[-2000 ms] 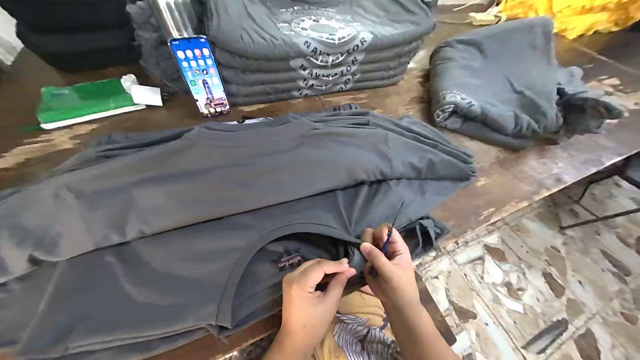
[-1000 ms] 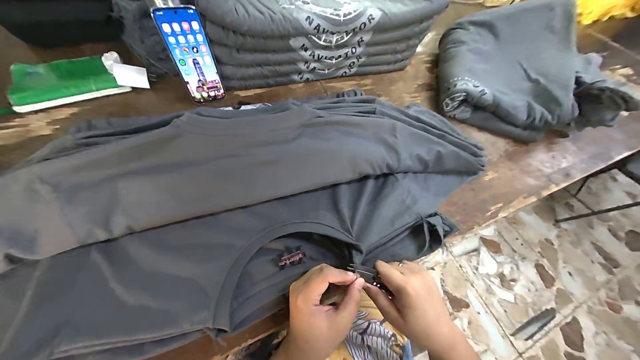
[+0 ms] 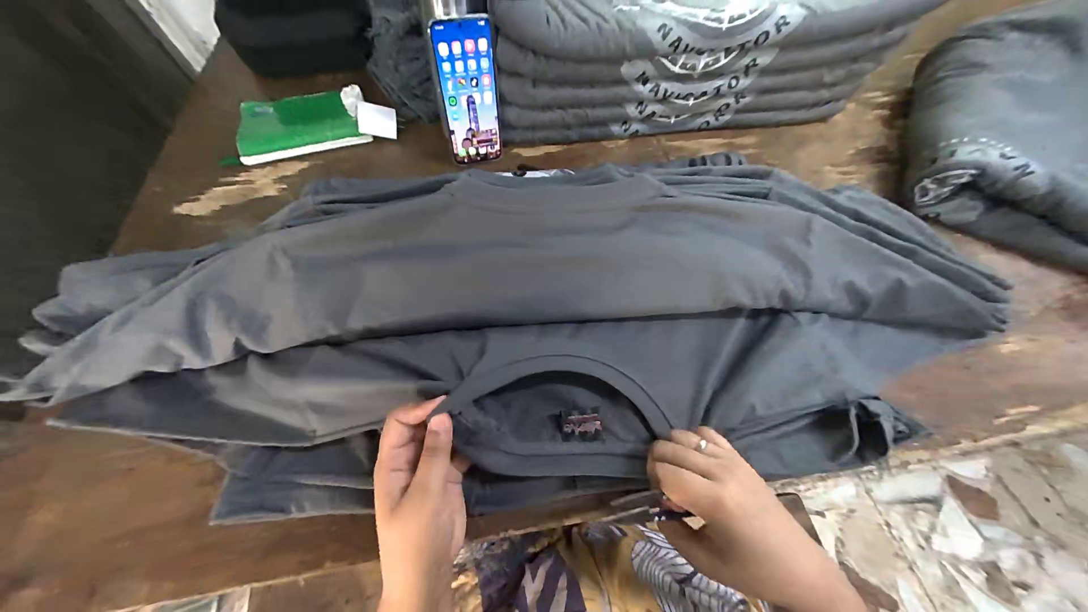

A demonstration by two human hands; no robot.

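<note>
A dark grey T-shirt [image 3: 544,340] lies spread near the wooden table's front edge, on top of other grey shirts. Its round neckline faces me, with a small neck label [image 3: 581,424] showing inside. My left hand [image 3: 425,484] pinches the left side of the collar between thumb and fingers. The right side of the collar is gripped by my right hand [image 3: 701,480], which wears a ring. A small dark metal tool, seemingly thread snips [image 3: 642,507], also sits in my right hand, its blades pointing left under the collar; its handle is mostly hidden.
Folded grey printed shirts [image 3: 680,76] stand stacked at the back, with a smartphone [image 3: 467,89] leaning upright beside them. A green packet [image 3: 297,123] lies back left. Another folded grey shirt pile [image 3: 1007,136] is at the right. The table [image 3: 76,527] has worn edges above a patterned stone floor.
My hands have moved apart from the collar's right side, the left one now at its left side. The neckline now faces me more squarely. The view has shifted left.
</note>
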